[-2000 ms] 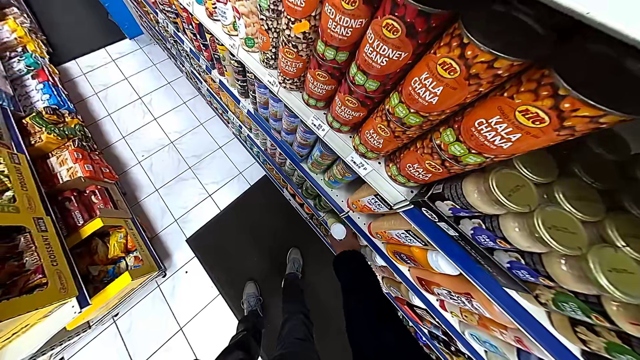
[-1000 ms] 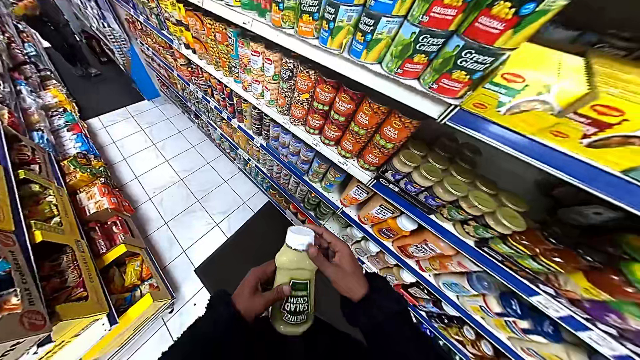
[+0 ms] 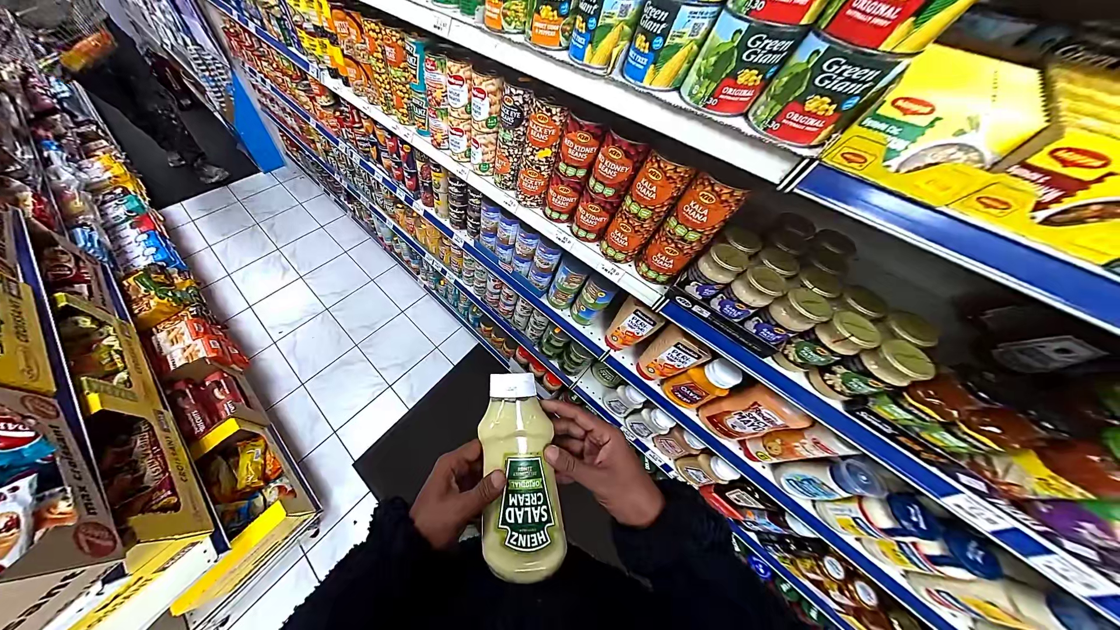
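Observation:
A Heinz salad cream squeeze bottle [image 3: 522,486], pale yellow-green with a green label and a white cap, is held in front of my body between both hands. Its cap points away from me, and the label's print reads upside down from here. My left hand [image 3: 455,494] grips the bottle's left side, with the thumb on the label's edge. On the right side, my right hand [image 3: 604,459] holds the upper part, thumb against the bottle and fingers near its shoulder. Dark sleeves cover both forearms.
Shelves on the right hold bean cans [image 3: 630,206], sweetcorn cans [image 3: 822,87], lidded jars [image 3: 801,311], yellow Maggi boxes [image 3: 941,109] and sauce bottles [image 3: 700,382]. Snack boxes [image 3: 144,455] line the left. Between them runs a white tiled floor [image 3: 337,306] with a dark mat. A person [image 3: 157,105] stands far up the aisle.
Two seconds ago my right arm reached to the lower shelf beside a white cap; a second ago both hands held the bottle. It stays between them now. The view has swung considerably since the first frame.

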